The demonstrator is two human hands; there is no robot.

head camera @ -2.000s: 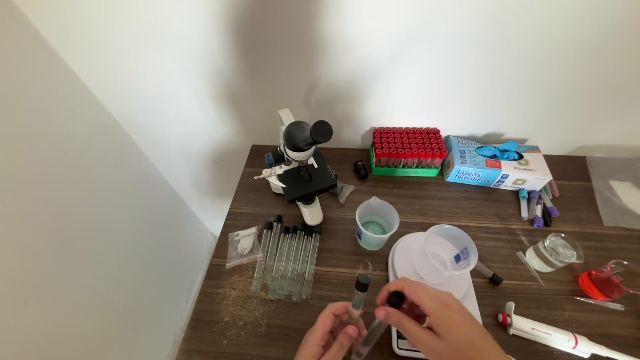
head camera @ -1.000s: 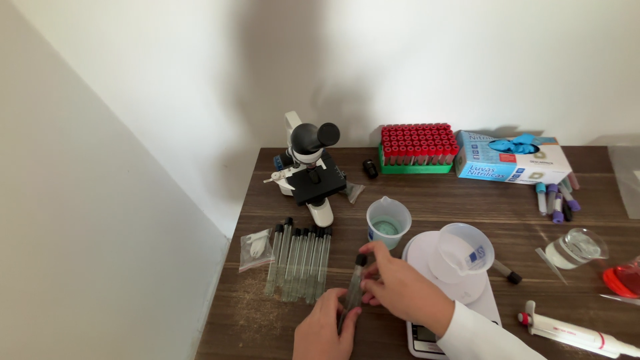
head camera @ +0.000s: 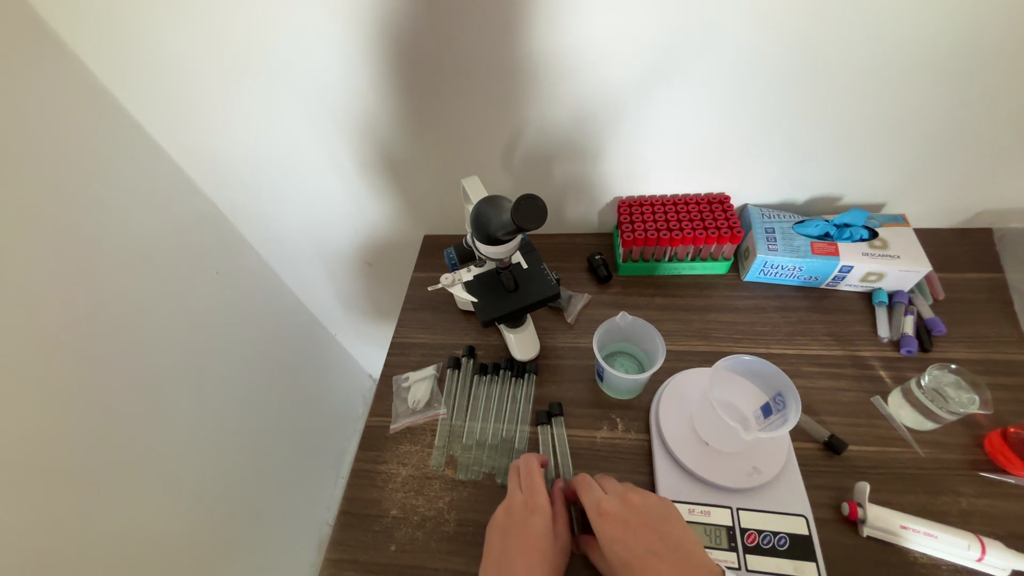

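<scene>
Two black-capped glass test tubes (head camera: 562, 444) lie side by side on the wooden table, their lower ends at my fingers. My left hand (head camera: 528, 512) touches them from the left. My right hand (head camera: 632, 520) is against their lower right side; its fingertips are partly hidden, so its grip is unclear. Left of them lies a row of several capped test tubes (head camera: 488, 416). Just right of my hands stands a white digital scale (head camera: 672, 472) with a plastic beaker (head camera: 756, 400) on its plate. Beyond my hands stands a plastic beaker with pale green liquid (head camera: 628, 360).
A microscope (head camera: 512, 280) stands at the back left, beside a small plastic bag (head camera: 418, 396). Behind are a green rack of red-capped tubes (head camera: 676, 264) and a nitrile glove box (head camera: 832, 252). A glass beaker (head camera: 936, 396) and a pipette (head camera: 928, 532) lie to the right.
The capped tube held upright between my hands one second ago is no longer raised. Two tubes now lie on the table at my fingers, and my hands are lower.
</scene>
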